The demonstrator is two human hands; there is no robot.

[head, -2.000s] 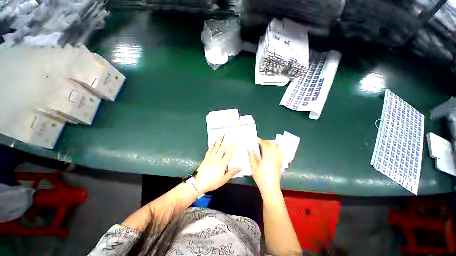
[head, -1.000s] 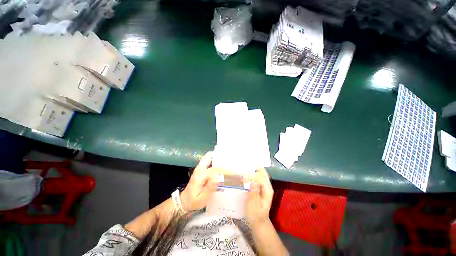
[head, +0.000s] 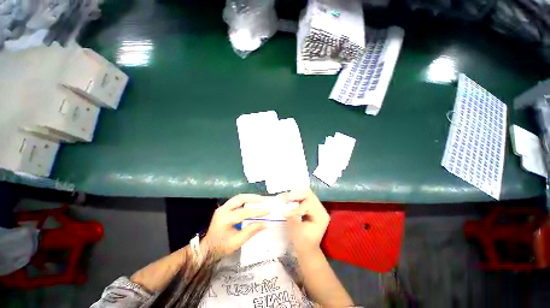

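Observation:
A white product box (head: 263, 243) is held over the lap at the table's front edge, with a thin blue line across its upper part. My left hand (head: 232, 222) grips its left side and my right hand (head: 306, 219) grips its right side, fingers at the top end. The fingers partly hide that end. Two overlapping piles of white leaflets (head: 274, 150) lie on the table just beyond the hands. A small fanned pile of white cards (head: 335, 157) lies to their right.
Rows of white boxes (head: 77, 111) stand at left. A clear plastic bag (head: 250, 27), a printed stack (head: 330, 39) and a curled label sheet (head: 372, 72) lie at the back. A flat label sheet (head: 476, 135) lies at right. Red stools (head: 365, 234) are below the green table (head: 181, 138).
Both hands have left the piles and hold a box over the lap. The fingers have closed in over its top end since one second ago. The view has shifted.

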